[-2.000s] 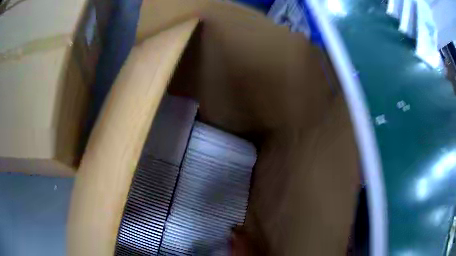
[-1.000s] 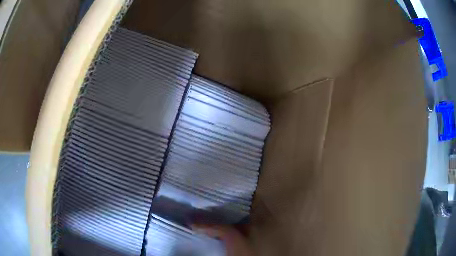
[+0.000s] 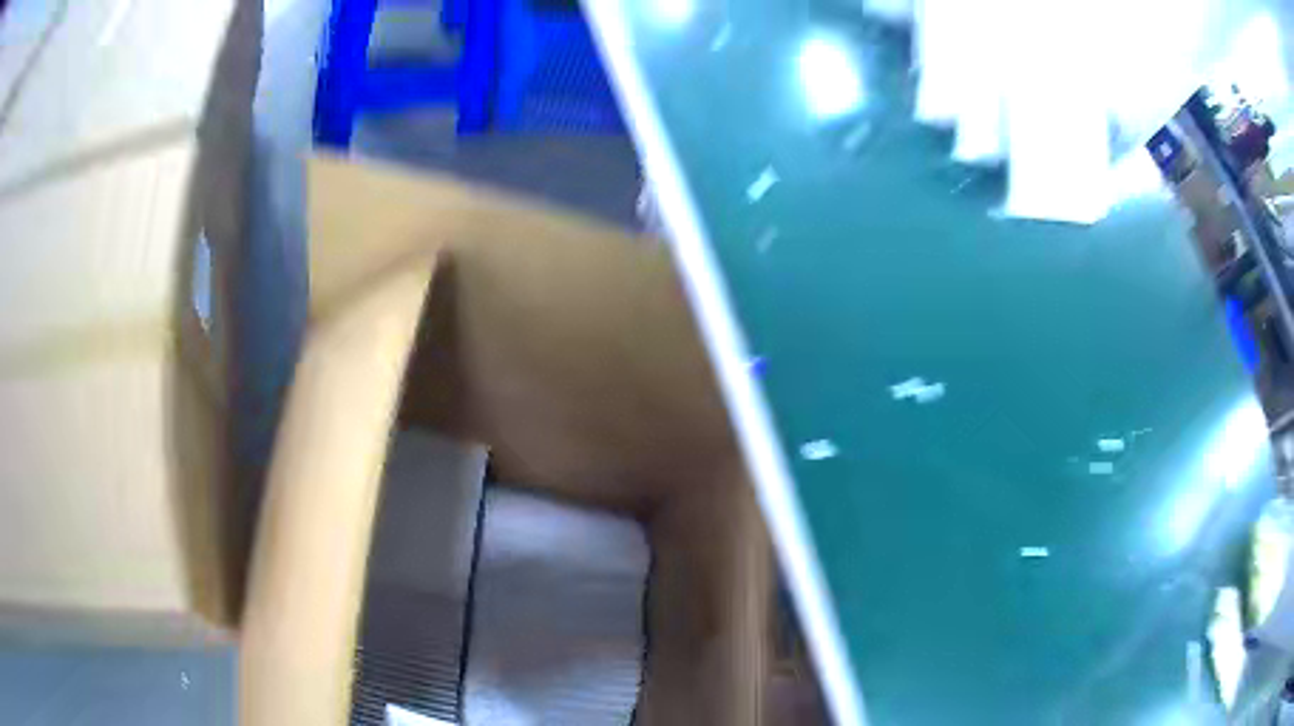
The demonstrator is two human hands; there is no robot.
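Observation:
An open brown carton (image 3: 554, 326) stands against the table edge. Inside it, thin flat panels stand on edge in two rows. The left row (image 3: 419, 525) looks grey and darker, and the right row (image 3: 554, 596) looks paler. A white corner of something (image 3: 419, 716) shows at the bottom edge of the picture, cut off. Neither my left hand nor my right hand is in the picture. The frame is blurred.
The green table (image 3: 937, 496) with its white rim (image 3: 731, 355) curves along the right, with small white scraps (image 3: 917, 389) on it. White pieces (image 3: 1057, 142) lie at its far side. A closed carton (image 3: 100, 355) stands left. Blue plastic stools (image 3: 483, 71) stand behind.
The view has swung from inside the carton up and towards the table. The carton now sits lower and smaller, and the blurred hand at the panels has left the picture.

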